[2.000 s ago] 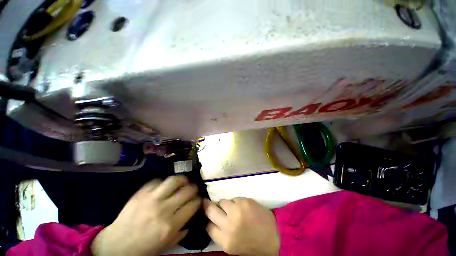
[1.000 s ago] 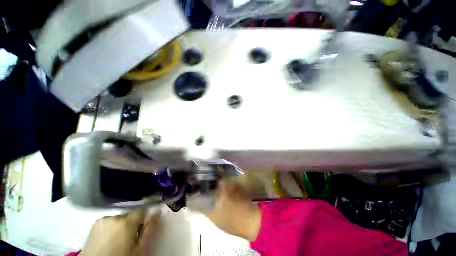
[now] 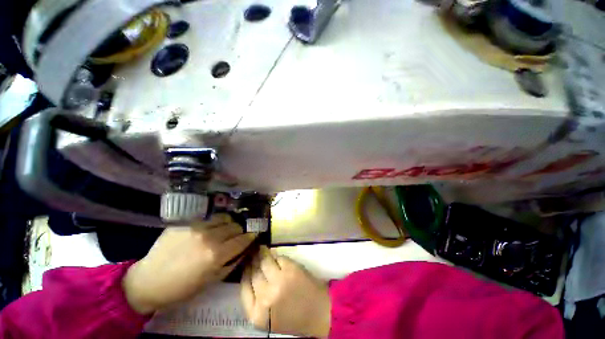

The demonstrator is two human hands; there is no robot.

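The dark garment piece (image 3: 118,243) lies on the white table under the left end of the sewing machine head (image 3: 318,142). My left hand (image 3: 192,258) is on the cloth, its fingertips at the cloth's edge just left of the small ridged white knob (image 3: 257,225). My right hand (image 3: 282,291) is beside it, its fingertips at the cloth's right edge, pinching or pressing it. The presser foot and needle are hidden behind the hands and machine parts. The thread tension dial (image 3: 184,206) is above my left hand.
Yellow-handled snips (image 3: 376,230) and a green loop (image 3: 423,210) lie right of the needle area. A black accessory tray (image 3: 502,247) with shiny metal parts is further right. A ruler scale (image 3: 209,318) runs along the table front. The curved grey guard (image 3: 32,157) sticks out at left.
The camera view has shifted back down from the machine top. Both hands, apart and blurred a second ago, are now close together on dark cloth below the needle area.
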